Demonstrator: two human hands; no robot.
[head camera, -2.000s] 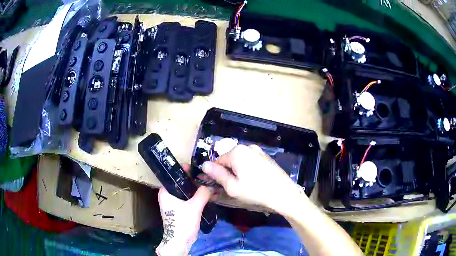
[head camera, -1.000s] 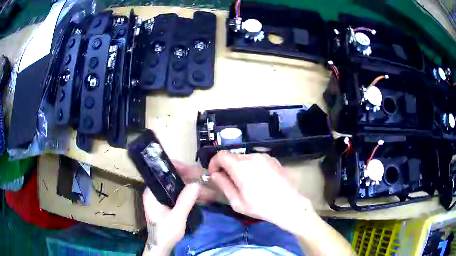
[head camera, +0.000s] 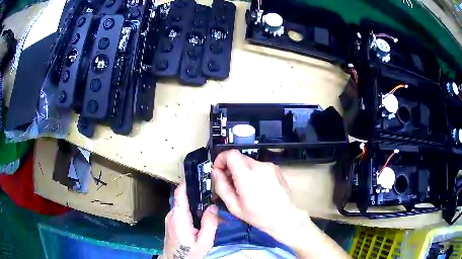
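My left hand (head camera: 190, 225) holds a black control panel (head camera: 194, 177) nearly upright at the bench's front edge, its pale circuit side facing right. My right hand (head camera: 253, 187) has its fingertips pinched at that circuit side; what they pinch is hidden. Just beyond, a black housing (head camera: 304, 146) lies on the bench with its open side showing and a round silver-white component (head camera: 243, 133) near its left end. My right hand is close to the housing's lower left edge.
More control panels (head camera: 104, 66) are stacked at left beside a clear plastic bag (head camera: 43, 114). Several housings (head camera: 410, 177) with thin wires stand at right. A cardboard box (head camera: 116, 197) is below the bench edge, a yellow basket (head camera: 377, 243) at lower right, and the green conveyor (head camera: 324, 10) beyond.
The housing has tipped from lying flat so its near wall shows. The control panel in my left hand has turned more upright and moved right, and my right fingertips now meet it.
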